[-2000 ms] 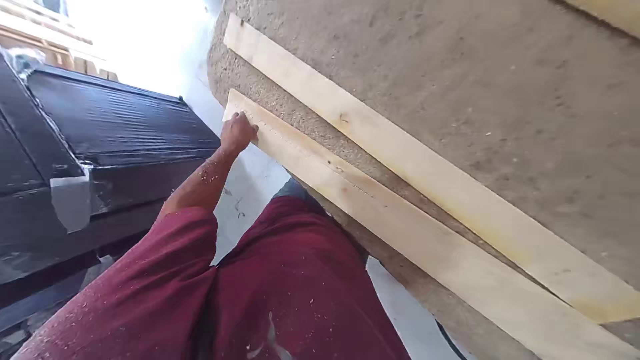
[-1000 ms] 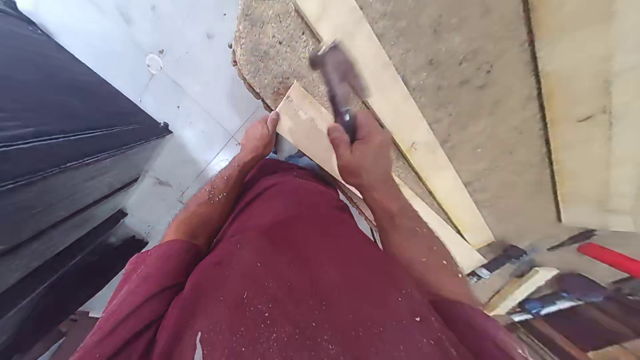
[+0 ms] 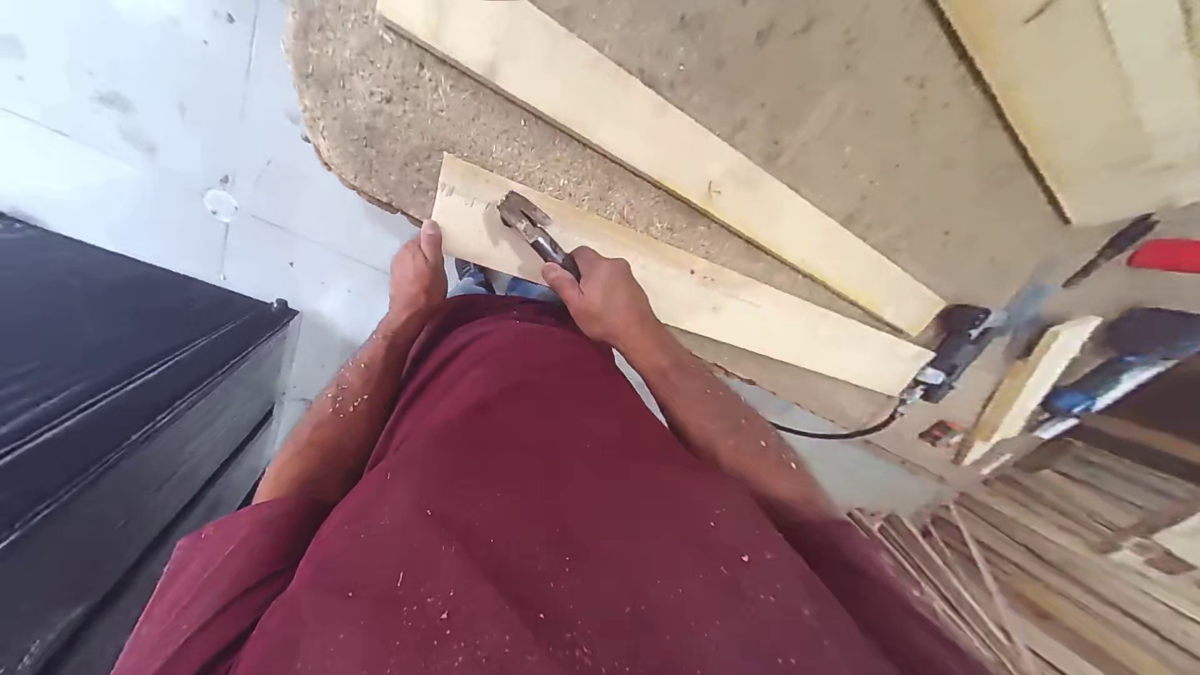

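A pale wooden board (image 3: 694, 277) lies slantwise along the near edge of a worn particleboard tabletop (image 3: 375, 122). My left hand (image 3: 417, 274) grips the board's left end, the thumb on its edge and the other fingers out of sight. In my right hand (image 3: 605, 295) is a claw hammer (image 3: 544, 234), held by its dark handle, with its head over the board near that left end; whether it touches the wood cannot be told. A second long board (image 3: 656, 141) lies beyond the first, at a slant to it.
Wide boards (image 3: 1087, 103) lie at the upper right. A dark power or air tool (image 3: 956, 352) with a black hose (image 3: 834, 433), a red object (image 3: 1165, 255) and a wood offcut (image 3: 1031, 389) are at the right. Stacked wood strips (image 3: 1059, 553) stand lower right, a black-wrapped box (image 3: 122, 375) at left.
The right hand and hammer, out of view two seconds ago, came into view over the board and are now lower against it. The left hand stays at the board's end. The view has swung right.
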